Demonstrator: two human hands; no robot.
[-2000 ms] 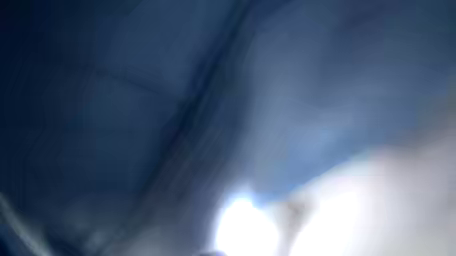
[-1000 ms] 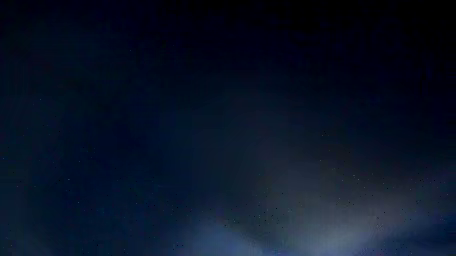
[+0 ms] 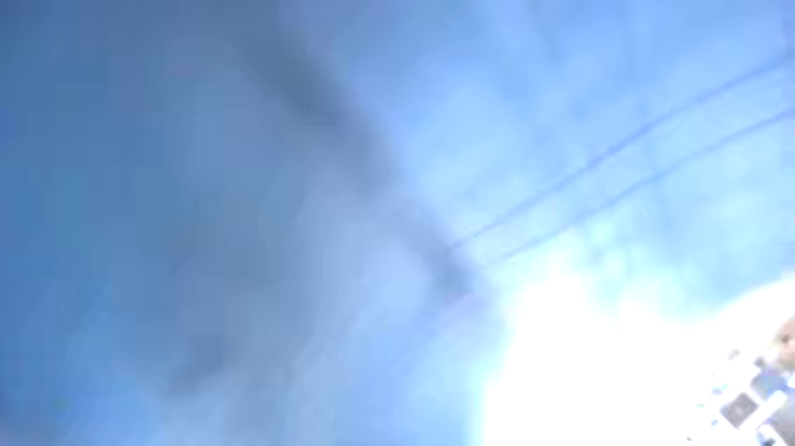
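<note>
Blue cloth (image 3: 558, 122), which looks like a smock, fills most of the head view, very close and blurred. Thin dark lines cross it at the upper right. A darker fold or seam runs from the upper middle down to the centre. The left part of the cloth is in duller shade. Neither of my hands can be made out. No held thing can be made out.
A very bright white glare (image 3: 575, 375) covers the lower middle and right. In the lower right corner are small blurred dark and white shapes (image 3: 741, 409) and a skin-toned patch (image 3: 787, 341), too unclear to name.
The view was almost black a second ago and is now bright blue. The line pattern on the cloth and the shapes in the lower right corner have come into view.
</note>
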